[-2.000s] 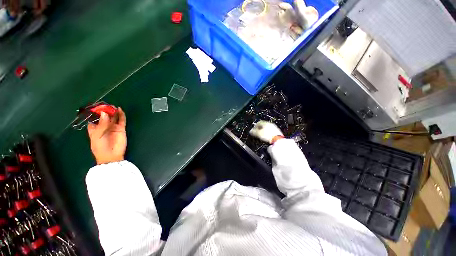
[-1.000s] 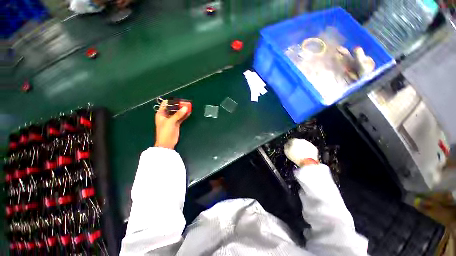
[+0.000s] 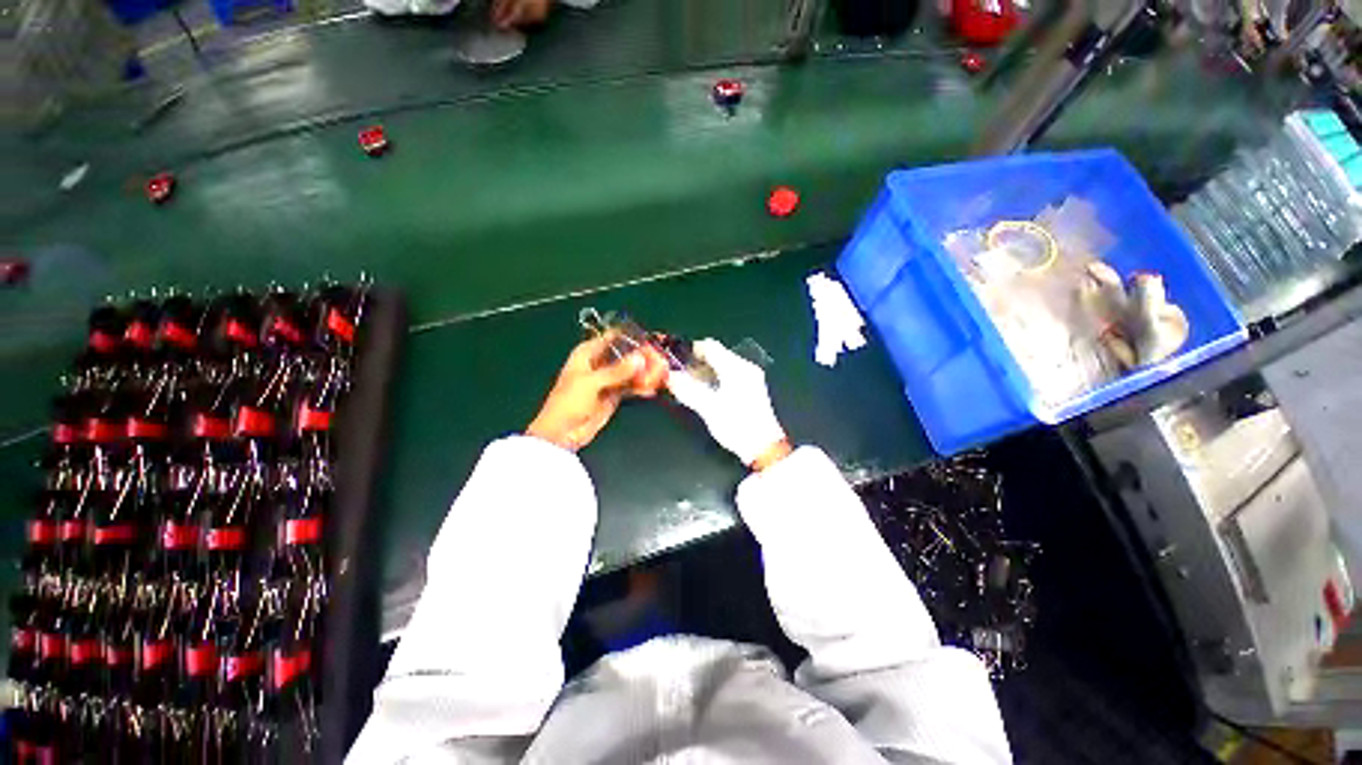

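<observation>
My left hand point(image 3: 584, 392), bare, holds a red-and-black unit point(image 3: 645, 368) above the green bench, with silver clip wires sticking out at its upper left. My right hand point(image 3: 728, 401), in a white glove, meets it from the right, fingers closed at the unit's right side; a dark binder clip seems to be between its fingers, but blur and the fingers hide the details. A clear film square point(image 3: 753, 353) shows just beyond my right hand.
A filled tray point(image 3: 386, 448) of clamped units lies at left. A blue bin point(image 3: 934, 347) and white scraps point(image 3: 835, 317) are at right. Loose clips point(image 3: 956, 546) lie below the bench edge. Red units, including one point(image 3: 783, 200), sit on the belt.
My right hand has left the loose-clip heap and come up to my left hand at the unit. The view has turned, bringing more of the filled tray and belt into sight.
</observation>
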